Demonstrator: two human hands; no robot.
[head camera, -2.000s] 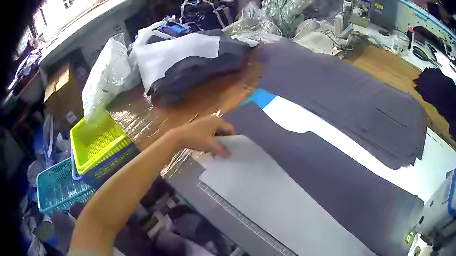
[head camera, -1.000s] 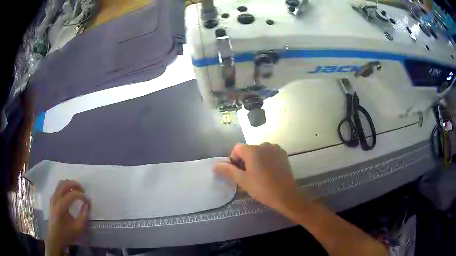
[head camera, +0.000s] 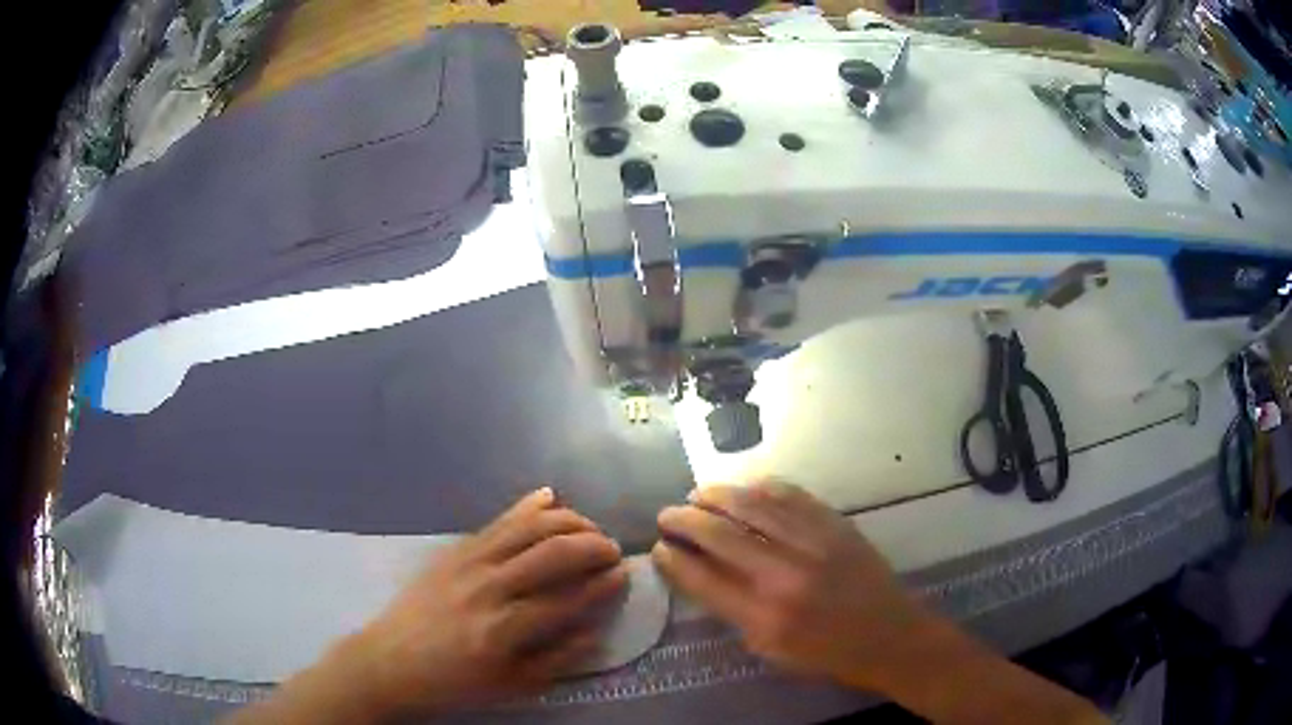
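Observation:
A dark grey-purple garment panel (head camera: 369, 425) lies flat on the machine table, its right end beside the lit presser foot (head camera: 638, 408). A long pale grey cloth piece with a rounded right end (head camera: 255, 588) lies along the panel's front edge. My left hand (head camera: 517, 588) lies on the pale piece near its rounded end, fingertips at the panel's edge. My right hand (head camera: 772, 574) is just right of it, fingertips at the right end of the cloths. The fingers of both hands are bent; whether they pinch the cloth is hidden.
The white sewing machine head (head camera: 907, 184) spans the back right. Black-handled shears (head camera: 1013, 418) lie on the machine bed (head camera: 850, 383) under its arm. A stack of dark grey panels (head camera: 298, 184) lies at back left. More scissors (head camera: 1247, 446) are at the far right edge.
My left hand has moved right from the pale piece's left end to its rounded end. My right hand has shifted slightly. The machine sits slightly lower in view.

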